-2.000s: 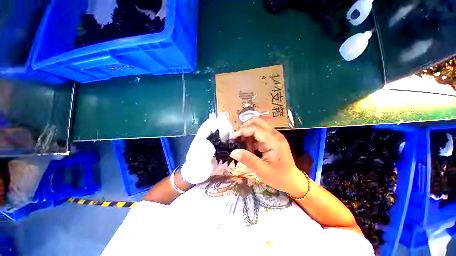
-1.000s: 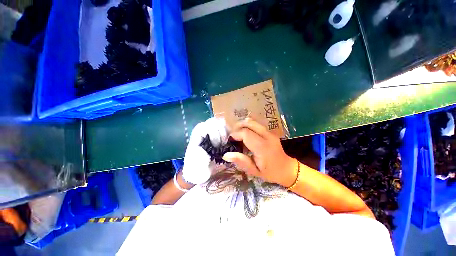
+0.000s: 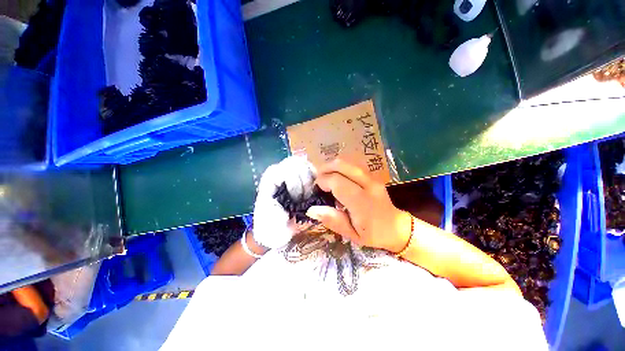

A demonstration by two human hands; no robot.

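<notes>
A black spiky flower head [image 3: 303, 203] is held between my two hands, just below the table's front edge and above my lap. My left hand [image 3: 275, 206], in a white knit glove, is closed around its left side. My right hand [image 3: 363, 209] is bare, with thumb and fingers on the flower head's right side. The fingers hide much of it, and whether the right fingertips hold anything smaller cannot be told. The cardboard pad [image 3: 336, 137] with handwritten characters lies just beyond my hands, its lower part covered by them.
A blue tote [image 3: 154, 130] with black flower heads stands at the table's left. White squeeze bottles [image 3: 469, 56] and a dark pile [image 3: 404, 17] lie at the back. A blue-walled bin of dark shiny pieces [image 3: 510, 212] is below right. Part of a person [image 3: 31, 305] shows lower left.
The view has shifted, so more of the left tote shows and the bottles sit nearer the top edge than two seconds ago. Both hands remain around the flower head, with small finger movements.
</notes>
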